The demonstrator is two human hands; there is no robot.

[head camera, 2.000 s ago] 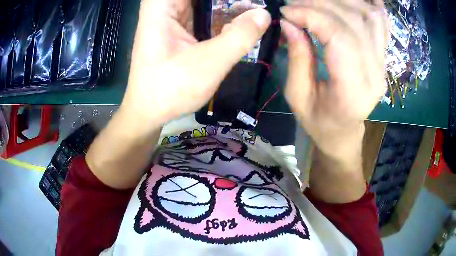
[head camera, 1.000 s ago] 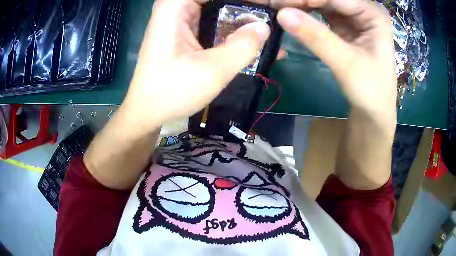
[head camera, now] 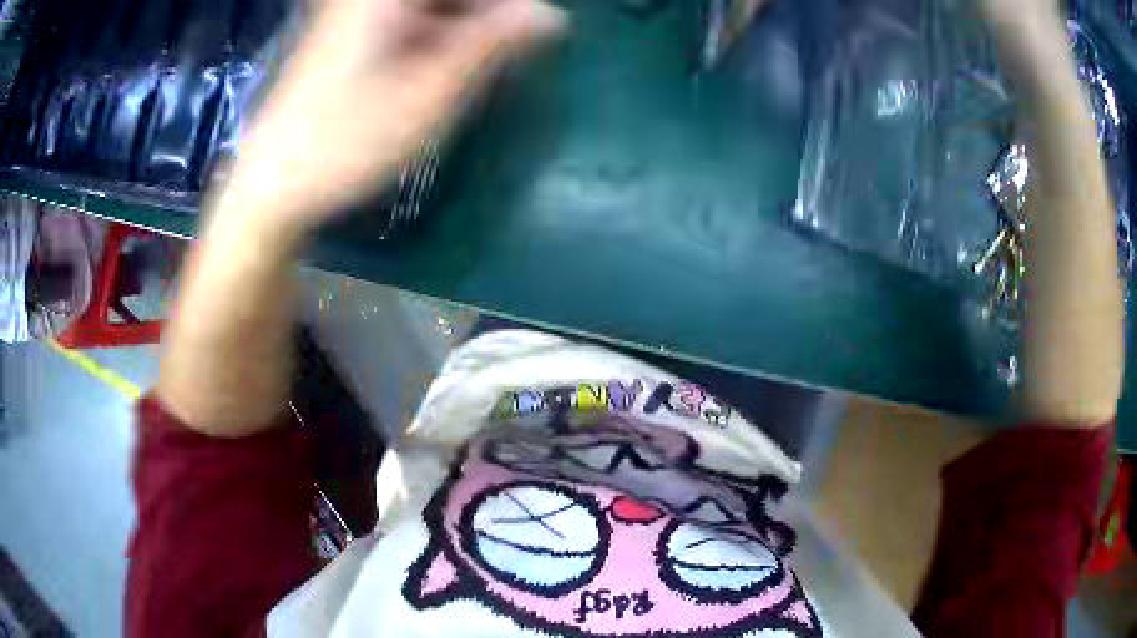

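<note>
My left hand (head camera: 374,106) is blurred at the upper left, over the mat beside the black trays, its thumb stretched to the right. Whether it holds anything cannot be told. My right hand is cut off by the top edge at the upper right; only the wrist and forearm (head camera: 1075,237) show clearly. The black housing is not clearly in view. A heap of silvery boards with orange tails (head camera: 1007,187) shows partly behind my right forearm.
Glossy black blister trays (head camera: 137,112) stand at the upper left on the green mat (head camera: 623,212). A clear plastic sheet or bag (head camera: 873,150) lies at the right. A red stool (head camera: 110,293) is below left. A thin dark object (head camera: 727,31) shows at the top edge.
The hands have moved apart, left hand leftwards, right hand up and right. The housing with its board and red wire has left the middle. The view has tilted and shifted.
</note>
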